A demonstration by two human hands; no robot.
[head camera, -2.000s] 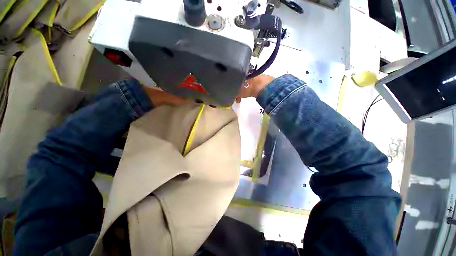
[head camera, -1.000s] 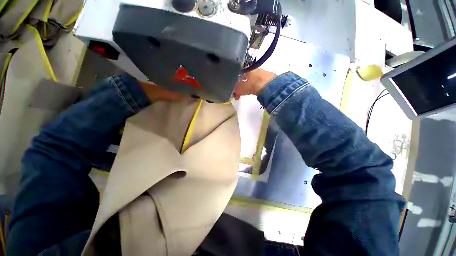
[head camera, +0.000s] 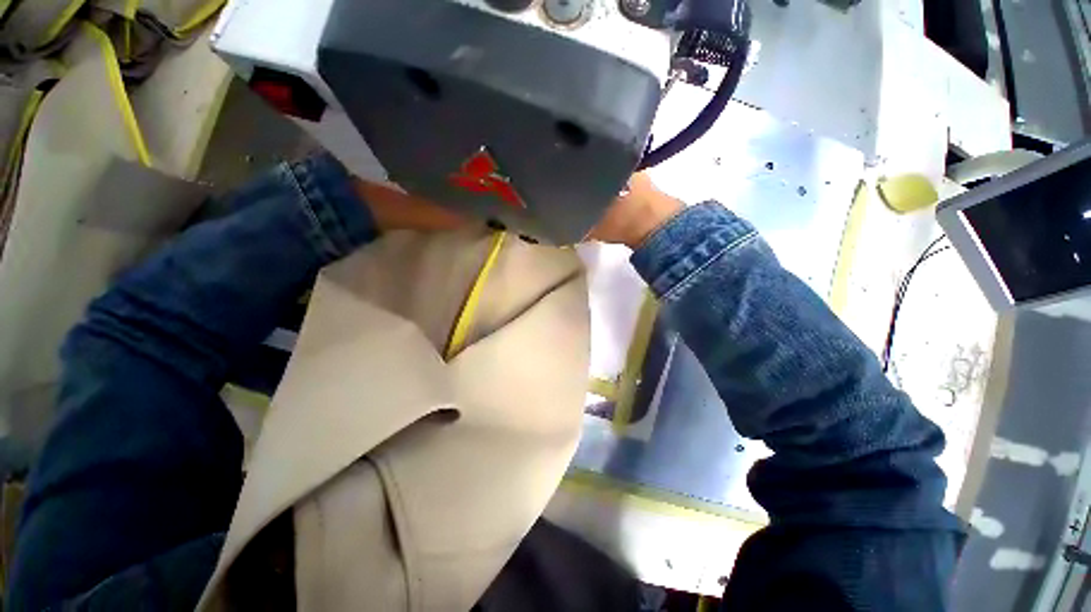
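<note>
The beige workpiece (head camera: 514,347) hangs folded from under the sewing machine head (head camera: 491,108) down over my lap. Yellow binding tape (head camera: 475,297) runs along its seam at the upper middle. My left hand (head camera: 413,209) reaches in at the workpiece's upper left edge; only the wrist and back part show, the fingers are hidden behind the dark grey cover. My right hand (head camera: 632,215) is at the right side of the cover, beside the workpiece's upper right edge; its fingertips are hidden too. The needle area is hidden.
Stacked beige workpieces with yellow edges (head camera: 78,120) lie at the left. The control screen (head camera: 1035,227) stands at the right, with thin cables (head camera: 900,299) beside it. A shiny metal bed plate (head camera: 700,412) with yellow tape lies right of the workpiece. A black tube (head camera: 706,114) curves beside the head.
The camera view has shifted, so the machine head appears larger and further right than a second ago. My hands and the workpiece keep nearly the same positions under the head.
</note>
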